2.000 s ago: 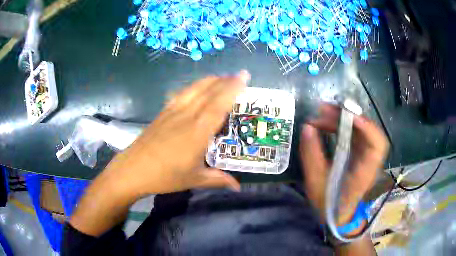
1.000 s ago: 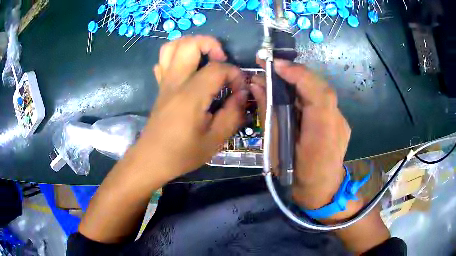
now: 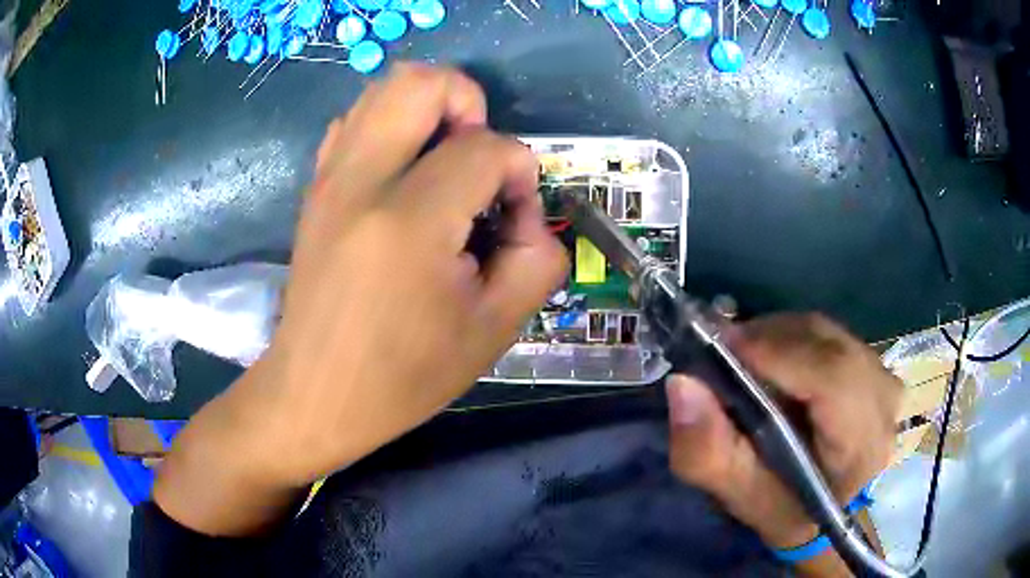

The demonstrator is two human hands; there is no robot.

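Note:
An open white socket shell point(image 3: 666, 203) lies on the dark green mat, with a green circuit board point(image 3: 619, 282) and a yellow block inside. My left hand point(image 3: 418, 237) covers the shell's left part, thumb and fingertips pinched together at the contacts; whatever is between them is hidden. My right hand point(image 3: 791, 418) grips the dark handle of a soldering iron point(image 3: 723, 361) from the lower right. The iron's tip reaches into the upper middle of the shell, near the left fingertips. A silvery feed tube runs along the handle.
Blue disc components point(image 3: 390, 25) with wire legs lie loose along the far edge. A second open shell point(image 3: 36, 237) is at the far left. A bagged cord point(image 3: 215, 311) lies left of my left arm. A thin black cable point(image 3: 904, 158) and a black block point(image 3: 977, 102) are at the right.
The iron has swung from upright over the shell to a slant from the lower right, its tip now in the shell. My right hand has moved down and right. The left hand stays pinched.

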